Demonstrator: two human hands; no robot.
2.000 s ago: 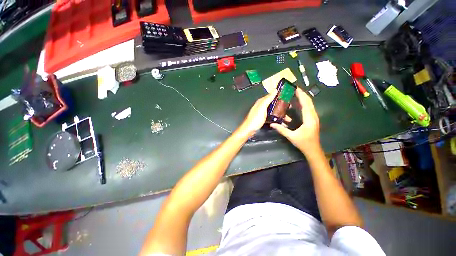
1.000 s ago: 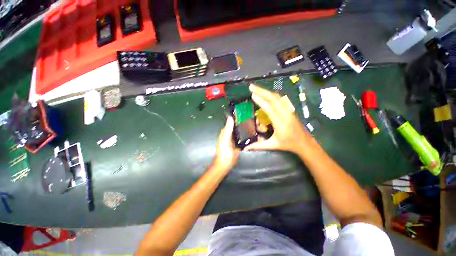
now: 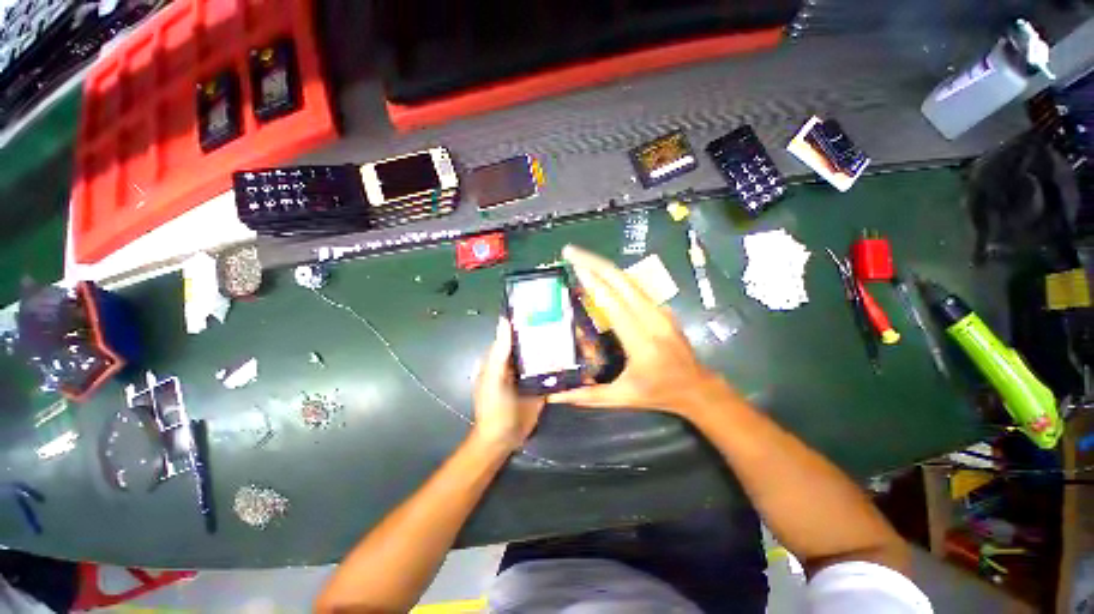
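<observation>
A dark-framed phone half, with a green patch at its top and a pale, glaring area below, is held upright above the green mat. My left hand grips its left edge and lower left corner. My right hand is at its right side, with the thumb at the lower edge and the fingers reaching up past the top right corner. Something dark and yellowish shows between the phone half and my right palm; I cannot tell what it is.
A red block, yellow pad and white paper lie beyond my hands. The lime-green electric screwdriver and red-handled screwdriver are at right. Stacked phones stand on the grey strip. Screw heaps lie at left.
Both hands and the phone half have moved left over the mat. The phone half has turned more upright, and its lower area has changed from brownish to pale. The camera view has shifted.
</observation>
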